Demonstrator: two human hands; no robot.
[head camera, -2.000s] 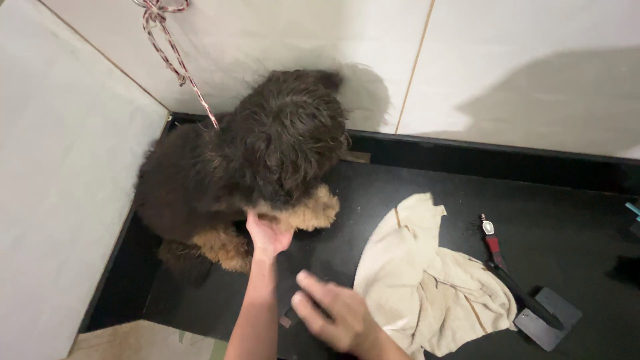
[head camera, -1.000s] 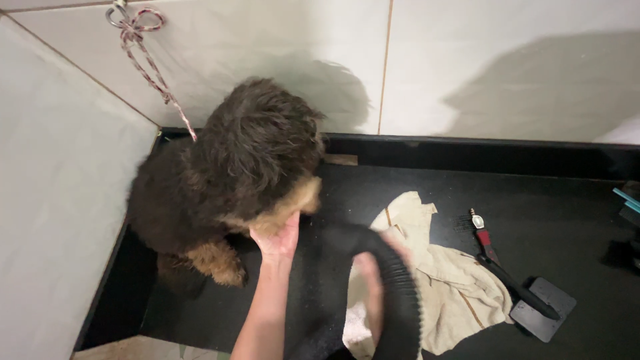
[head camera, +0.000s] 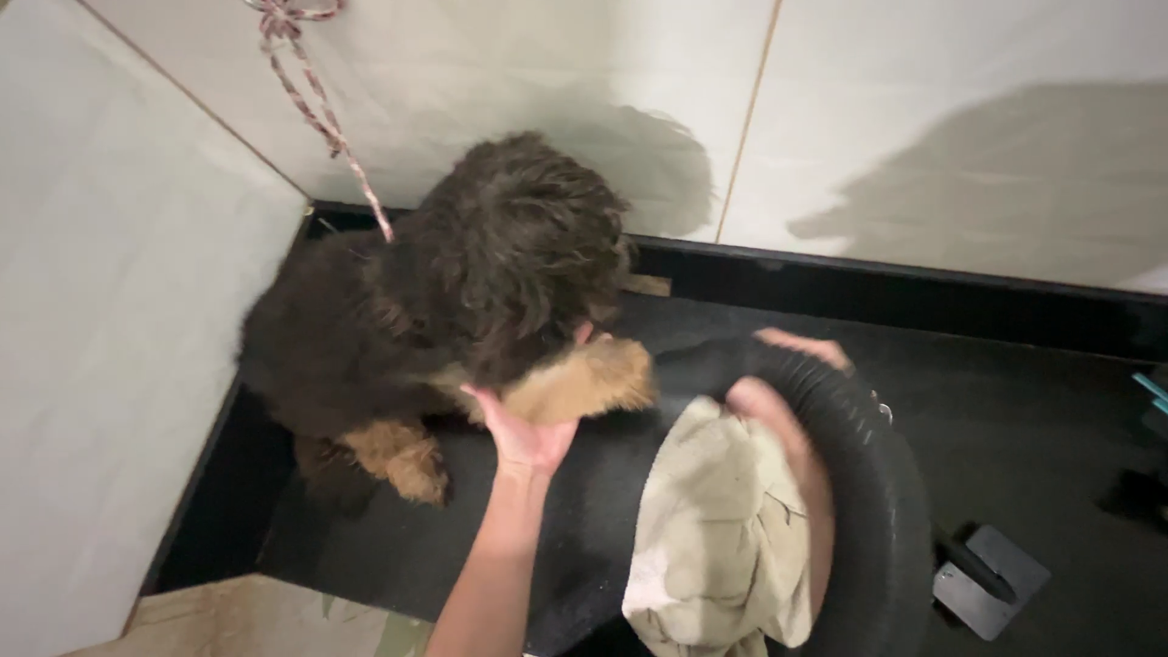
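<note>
A dark, curly-haired dog with tan legs sits on the black table mat, tethered by a braided cord. My left hand cups the dog's tan front leg from below. On the right, my right hand is wrapped around a black corrugated hose, whose blurred dark end points at the leg. The cream towel lies beneath and beside my right forearm and the hose.
A slicker brush lies at the lower right, partly behind the hose. Pale wall panels and a raised black ledge bound the back. A turquoise object shows at the right edge.
Two seconds ago my right hand held no visible hose; now it grips one. The tan leg now lies raised across my left hand, which was under the dog's chin area.
</note>
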